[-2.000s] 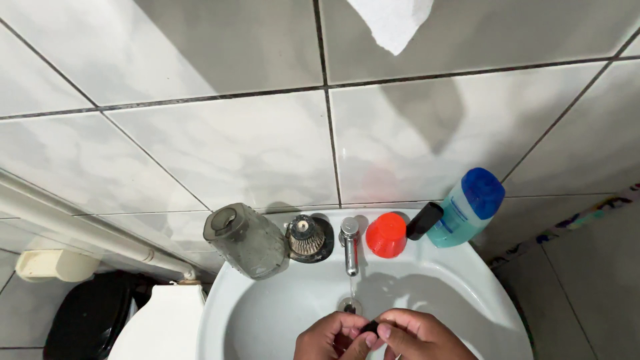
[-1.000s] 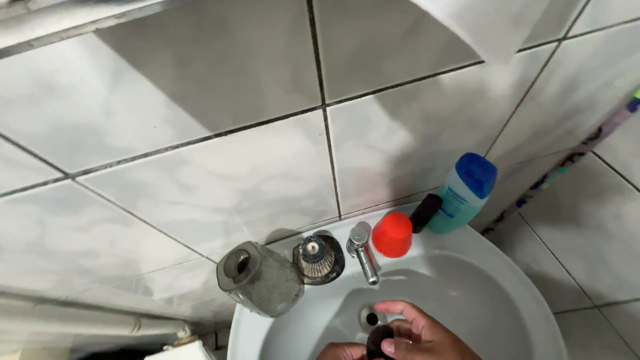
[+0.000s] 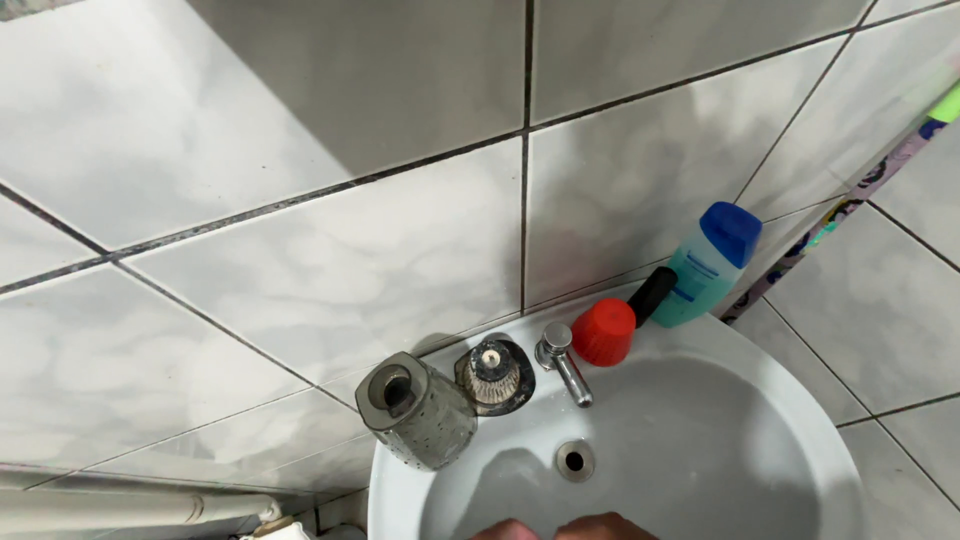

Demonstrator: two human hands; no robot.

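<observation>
Only small parts of my left hand and my right hand show at the bottom edge, over the white washbasin; whatever they hold is out of view. Ahead of them lies the round metal drain. A chrome tap stands on the back rim. To its left are a pleated filter with a dark base and a wet, translucent grey container with a round opening. To its right, a red plastic cup-like part touches or nearly touches a black object.
A bottle with a blue cap leans at the basin's back right corner. Behind it a patterned pole slants across the corner. Tiled walls surround the basin. A pale pipe runs at the lower left.
The hands, earlier together over the basin with a small dark object, have dropped almost out of view at the bottom. No water runs from the tap now. The view has tilted and shifted.
</observation>
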